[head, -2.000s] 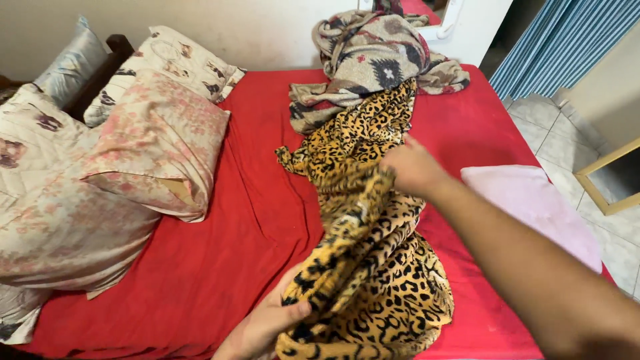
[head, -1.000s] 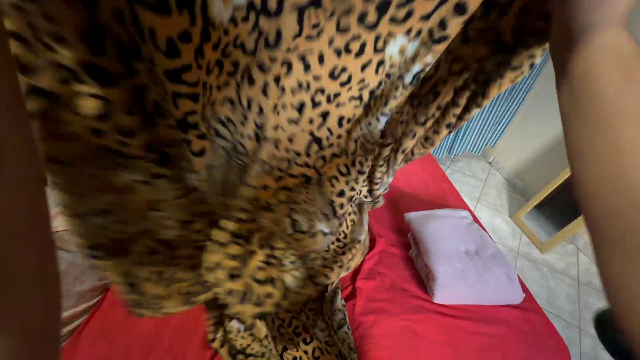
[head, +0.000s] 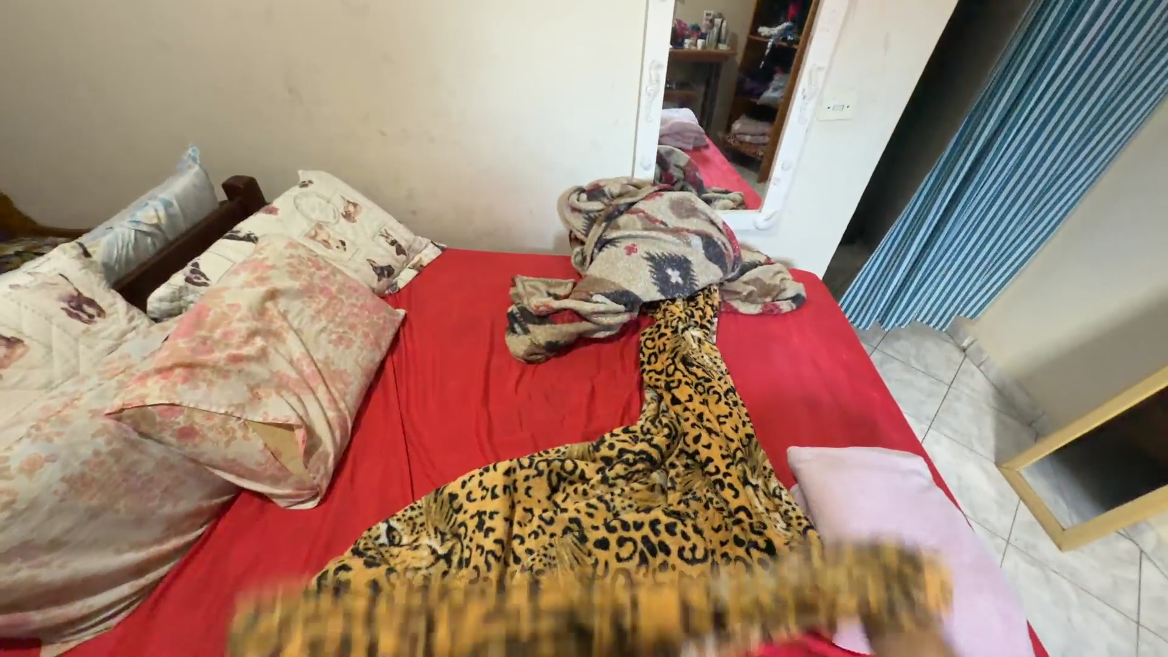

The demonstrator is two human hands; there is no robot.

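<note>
A leopard-print blanket (head: 639, 511) lies spread over the red sheet (head: 511, 392), narrowing toward the back, where its far end goes under a bunched grey patterned blanket (head: 675, 246). Its near edge is blurred and raised across the bottom of the view. Part of my right hand (head: 908, 639) shows, blurred, at the bottom right under that edge; its fingers are hidden, so its grip cannot be told. My left hand is not in view. A folded pale pink cloth (head: 903, 529) lies just right of the leopard-print blanket.
Floral pillows (head: 274, 365) and dog-print pillows (head: 319, 228) fill the bed's left side. A white-framed mirror (head: 648, 91) stands behind the bed. At the right are a blue striped curtain (head: 1013, 155), tiled floor (head: 967, 420) and a wood-framed mirror (head: 1049, 529).
The leopard-print blanket, bunched in my hands two seconds ago and lifted high one second ago, is now down and spread wider over the bed. My hands have moved down.
</note>
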